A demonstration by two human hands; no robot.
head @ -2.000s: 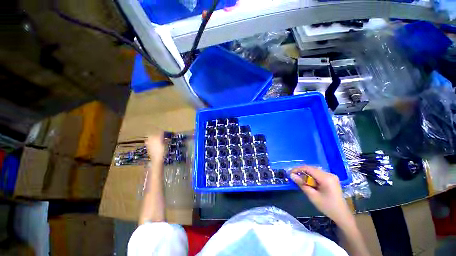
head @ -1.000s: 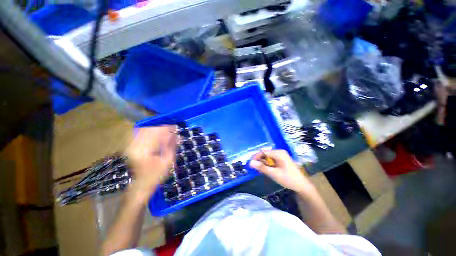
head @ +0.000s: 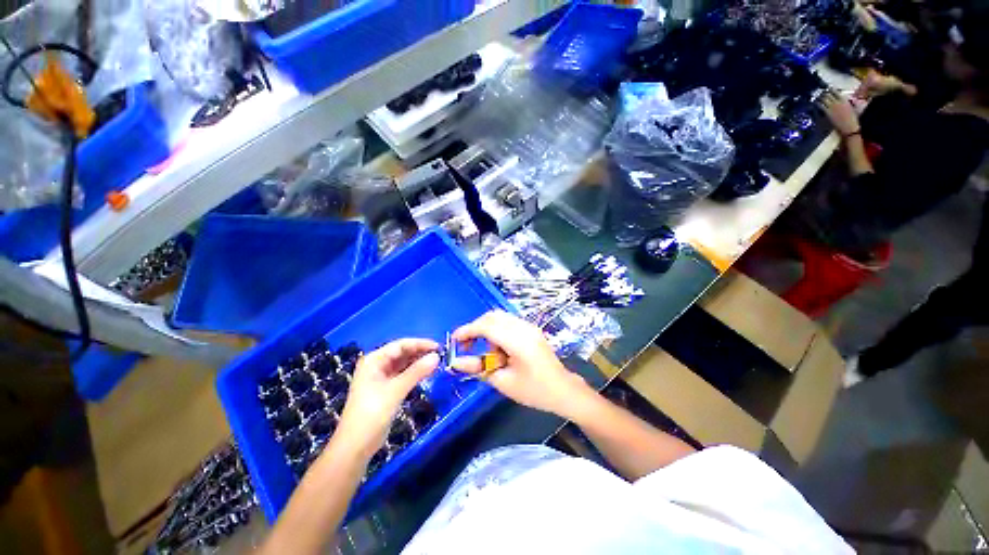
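My left hand (head: pixel 380 390) and my right hand (head: pixel 521 363) meet above the blue tray (head: pixel 244 417). Between their fingertips is a small dark and silver piece (head: pixel 446 353), partly hidden. My right hand also holds a tool with an orange-yellow handle (head: pixel 493 362); its shaft is hard to make out. Rows of black modules (head: pixel 304 396) with silver edges stand in the tray, partly covered by my left hand and forearm.
A cable bundle (head: pixel 591 284) lies on clear bags right of the tray. Cabled units (head: pixel 206 504) lie at left. An empty blue bin (head: pixel 271 271), metal fixtures (head: pixel 466 195) and a grey bag (head: pixel 672 152) stand behind. An open carton (head: pixel 705 401) and another person (head: pixel 900 163) are at right.
The view has swung to the right. My left hand has come from the left side to my right hand, and both now hold the small piece over the tray.
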